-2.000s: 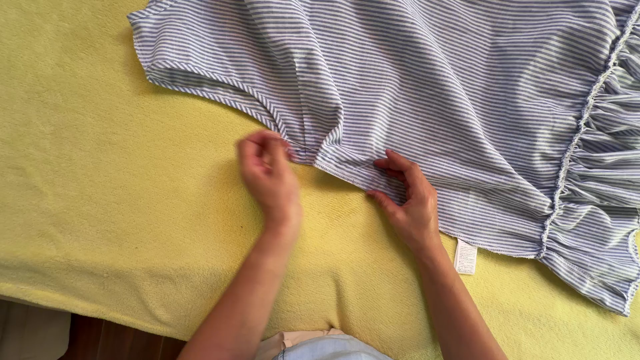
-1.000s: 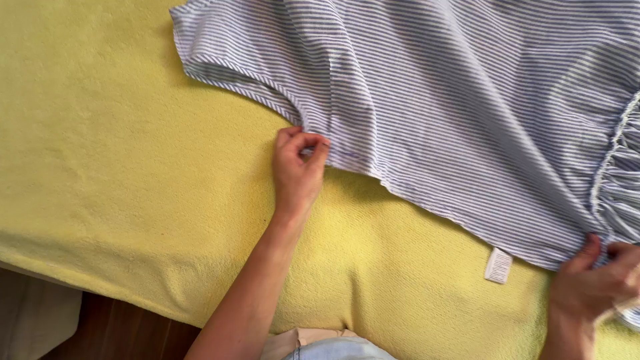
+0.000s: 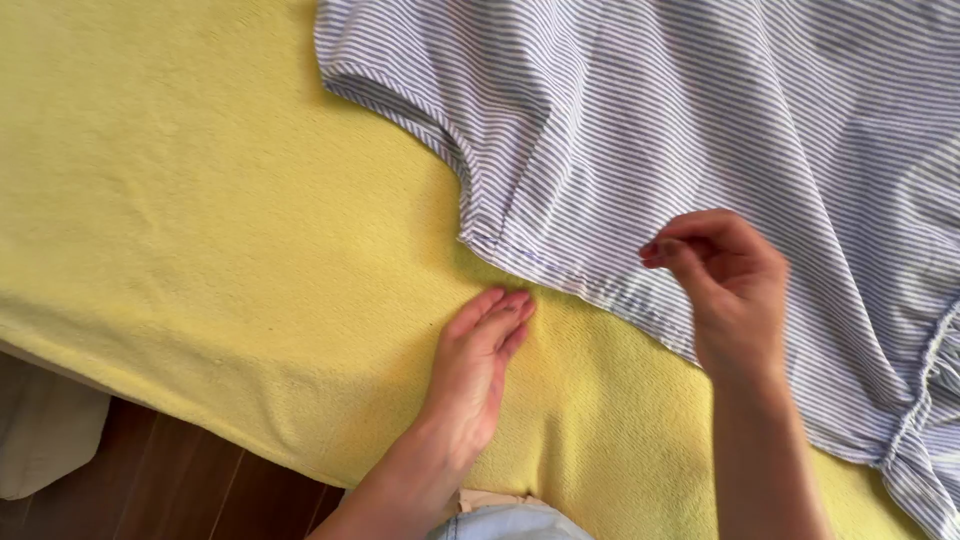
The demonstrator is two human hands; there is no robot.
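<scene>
A blue-and-white striped garment (image 3: 637,142) lies spread out, its curved bound armhole at the left and a gathered ruffle at the right edge of view. My left hand (image 3: 484,352) is just below the garment's side edge, over the yellow cloth, fingers extended and close together, holding nothing. My right hand (image 3: 724,285) is above the garment near that edge, with thumb and index fingertips pinched together; whether something thin is between them cannot be told.
A yellow fleecy cloth (image 3: 187,225) covers the surface under the garment. Its front edge runs along the lower left, with dark wooden floor (image 3: 172,472) and a pale beige object (image 3: 52,427) beyond it. My light blue clothing shows at the bottom.
My right hand has come back left from the ruffle seam and is now above the garment. My left hand has let go of the edge by the armhole. The white tag is out of sight.
</scene>
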